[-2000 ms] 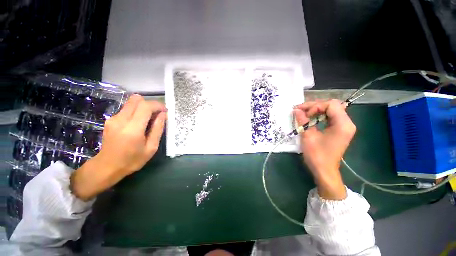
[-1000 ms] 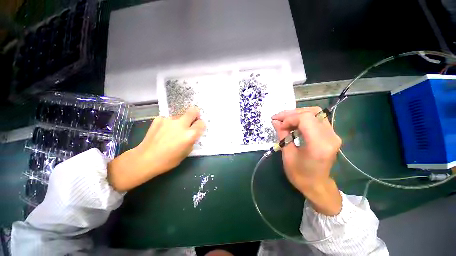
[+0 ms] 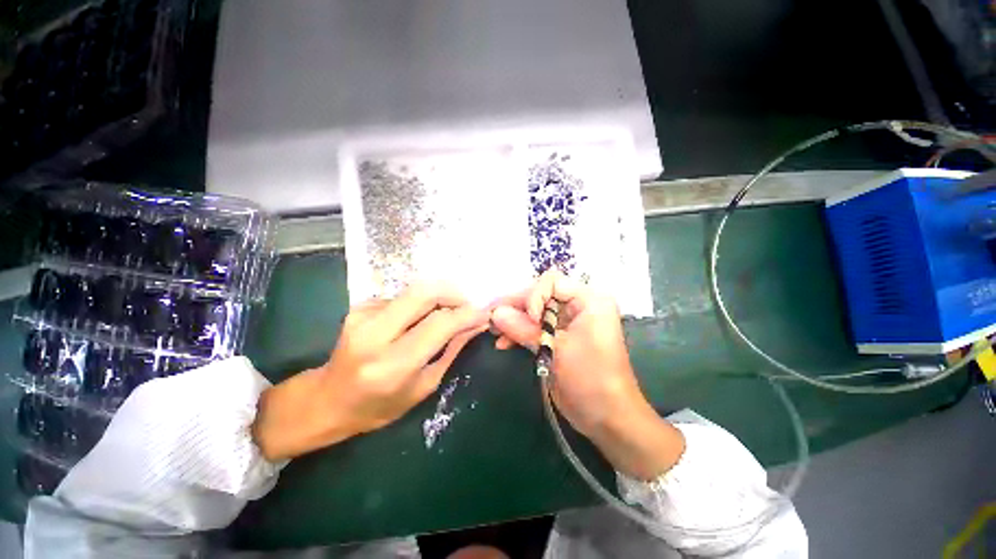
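The white parts tray point(image 3: 486, 197) lies in front of me, with small grey metal parts point(image 3: 393, 213) at its left and small blue-violet and dark pieces point(image 3: 554, 218) in its right compartment. My right hand point(image 3: 584, 355) holds the banded suction pen point(image 3: 548, 336) at the tray's near edge. My left hand point(image 3: 382, 366) meets it there, thumb and fingertips pinched together beside the right fingertips. Anything between the fingertips is too small or hidden to tell.
Clear blister trays with dark pockets point(image 3: 131, 317) stand at left. A blue pump point(image 3: 912, 262) stands at right, its clear hose point(image 3: 715, 257) looping to the pen. Scrap bits point(image 3: 440, 413) lie on the green mat. A grey-white board point(image 3: 426, 71) lies behind the tray.
My left hand went from the blister tray's side into the tray's metal parts, then right to the near edge. My right hand, with the pen, moved left to meet it.
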